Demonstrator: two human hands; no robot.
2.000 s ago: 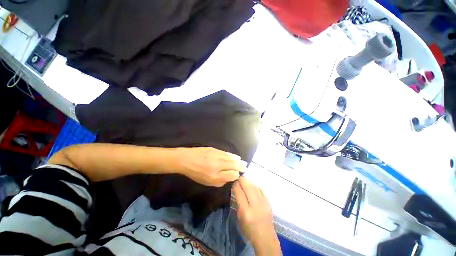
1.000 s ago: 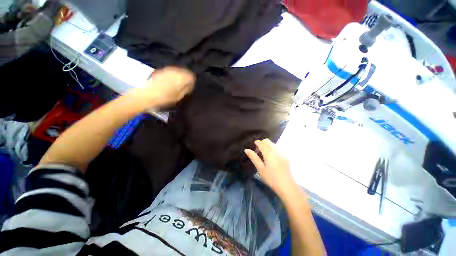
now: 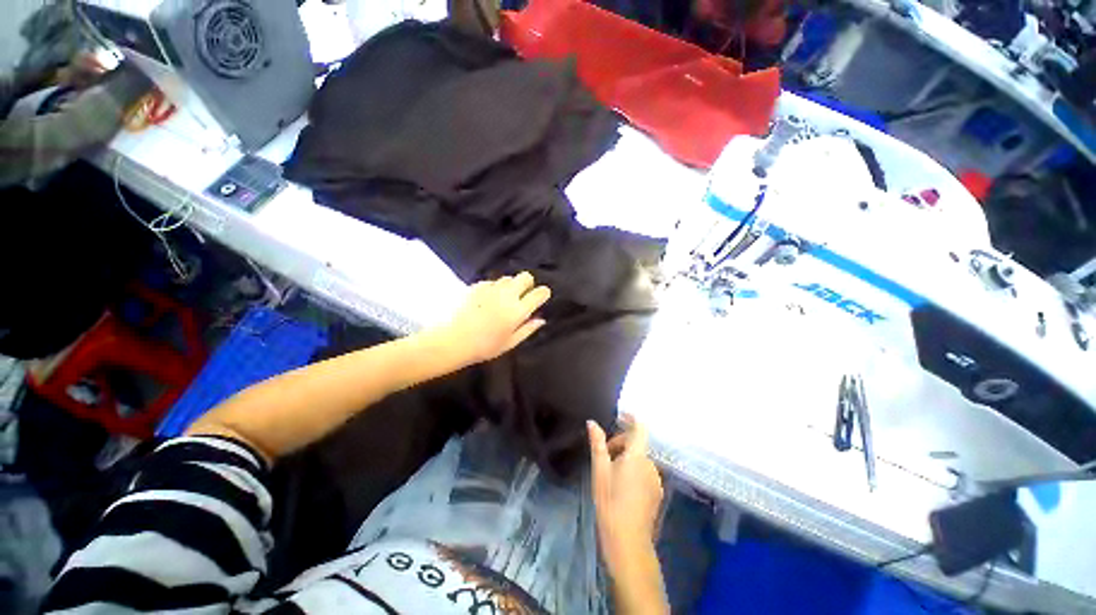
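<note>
The dark brown garment piece [image 3: 577,360] lies from beside the needle area over the table's front edge towards my lap. My left hand [image 3: 499,317] rests on it with fingers slightly apart; whether it grips the cloth is unclear. My right hand [image 3: 623,463] is at the cloth's right edge, near the table edge, thumb and fingers apart. The white sewing machine [image 3: 829,258] has a lit needle area [image 3: 709,282] at the cloth's right end. A larger dark brown pile [image 3: 445,114] lies beyond my left hand and runs up to the garment piece.
Black thread snips [image 3: 845,415] and tweezers [image 3: 867,433] lie right of the needle. Red cloth [image 3: 655,84] lies behind the pile. A grey motor box [image 3: 246,54] and small control box [image 3: 244,183] are at left. A red crate [image 3: 120,360] is below the table. A person's arm shows at far left.
The view has shifted, showing more of the table's far side. My left hand has come from the cloth's left side onto its middle. My right hand is lower, by the table edge.
</note>
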